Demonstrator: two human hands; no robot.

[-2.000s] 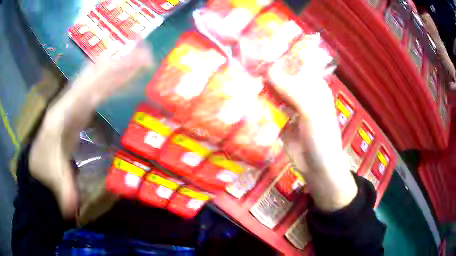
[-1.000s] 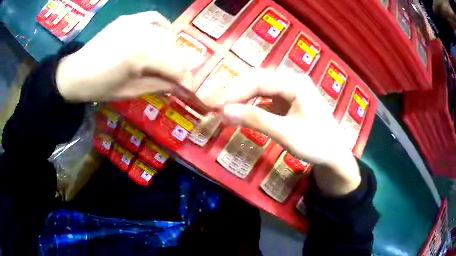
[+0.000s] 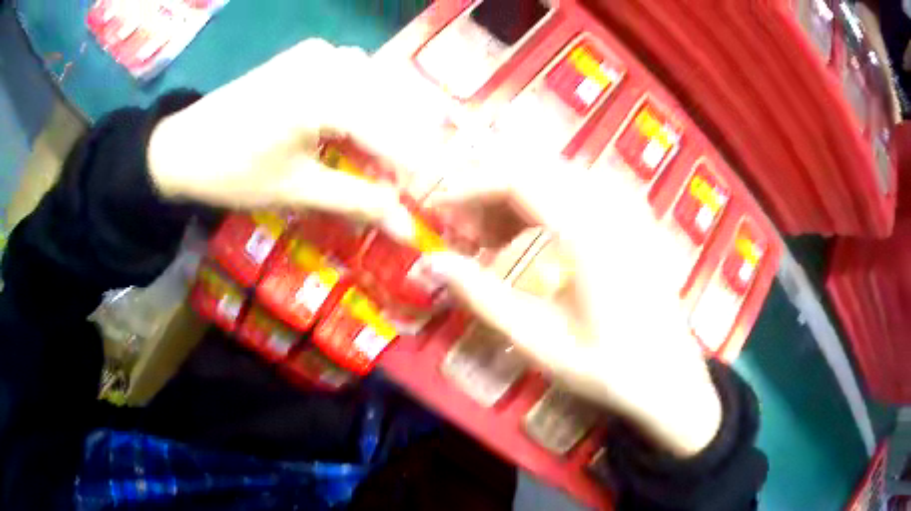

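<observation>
My left hand (image 3: pixel 290 140) holds a label sheet (image 3: pixel 310 284) of red-yellow labels, which hangs below it at the near edge of the phone tray. My right hand (image 3: pixel 599 289) reaches in from the right, its fingertips meeting my left fingertips at the sheet's upper edge. Glare and blur hide whether it grips a label. The red phone tray (image 3: pixel 459 399) holds keypad phones. In the far row, several phones carry red labels (image 3: pixel 648 140); one at the upper end has a bare dark display (image 3: pixel 507 18). My hands cover part of the near row.
Stacked red trays (image 3: pixel 739 110) stand beyond the working tray, with more red slabs (image 3: pixel 874 309) at the right. Spare label sheets (image 3: pixel 150 30) lie on the green bench (image 3: pixel 270 30) at upper left. Clear crumpled plastic (image 3: pixel 145 309) and a brown cardboard-like surface are at lower left.
Over two seconds both hands have come together at the label sheet over the tray's near side. Since one second ago the sheet has shifted and my right hand has moved slightly down.
</observation>
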